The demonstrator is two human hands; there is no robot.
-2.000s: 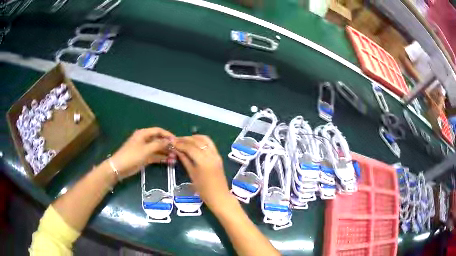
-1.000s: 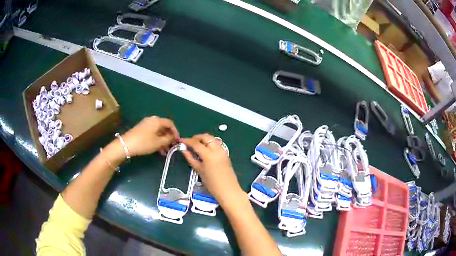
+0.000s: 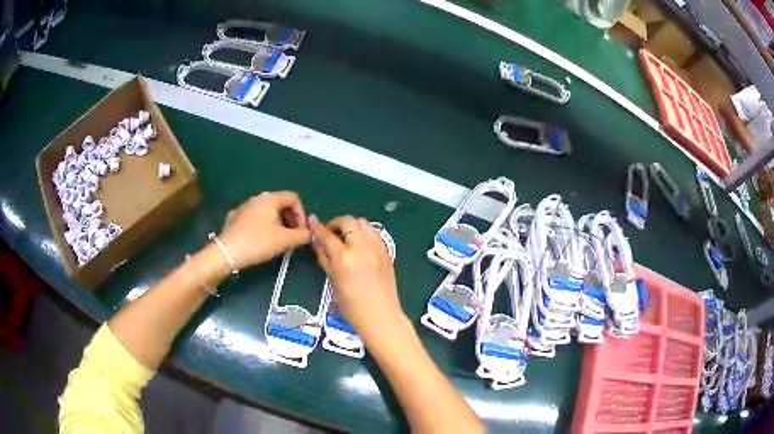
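Observation:
A looped white cable unit (image 3: 293, 329) lies in front of me with its blue-and-white card end toward me. My left hand (image 3: 270, 222) and my right hand (image 3: 350, 253) meet at its far loop end, fingertips pinched together there. The fingers hide what they hold at the loop. A second looped unit (image 3: 345, 329) lies just right of the first, partly under my right hand and forearm. An open brown carton (image 3: 140, 203) of small white fittings (image 3: 85, 182) stands at the left.
A pile of looped cables (image 3: 552, 280) lies right of my hands, beside a pink-red compartment tray (image 3: 638, 373). A white strip (image 3: 339, 153) crosses the green surface. Scattered cable units (image 3: 532, 136) lie beyond it. An orange-red tray (image 3: 686, 110) is at the far right.
My hands stay together at the loop end, with small finger movements. The white fitting visible between the fingers one second ago is now hidden. Several units beyond the strip have shifted right in view.

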